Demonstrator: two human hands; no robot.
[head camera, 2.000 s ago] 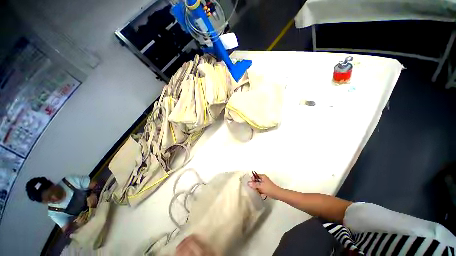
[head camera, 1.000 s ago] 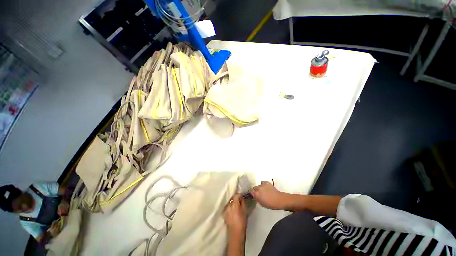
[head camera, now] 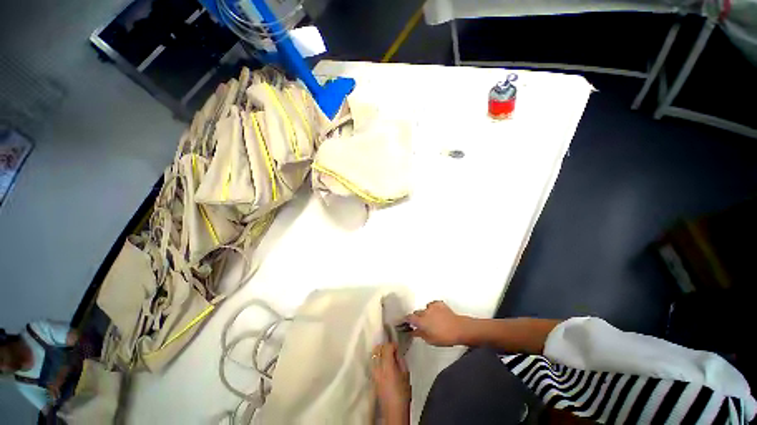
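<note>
A beige bag body (head camera: 328, 353) lies on the white table at the bottom middle, with its long thin straps (head camera: 236, 353) looped to its left. My left hand (head camera: 390, 378) grips the bag's edge, fingers pointing up. My right hand (head camera: 436, 324) is just to the right, shut on a small dark tool, likely snips (head camera: 404, 327), whose tip meets the bag's edge. The tool is mostly hidden by my fingers.
A long heap of beige bags (head camera: 241, 158) with yellow edges lies behind and left. A blue stand (head camera: 290, 54) is behind it. A red pot (head camera: 502, 97) and a small metal piece (head camera: 456, 153) lie back right. A person (head camera: 37, 365) is far left.
My left hand has come up to the bag's edge, and my right hand with the tool has moved in beside it. The view has shifted, so the table's things appear further left.
</note>
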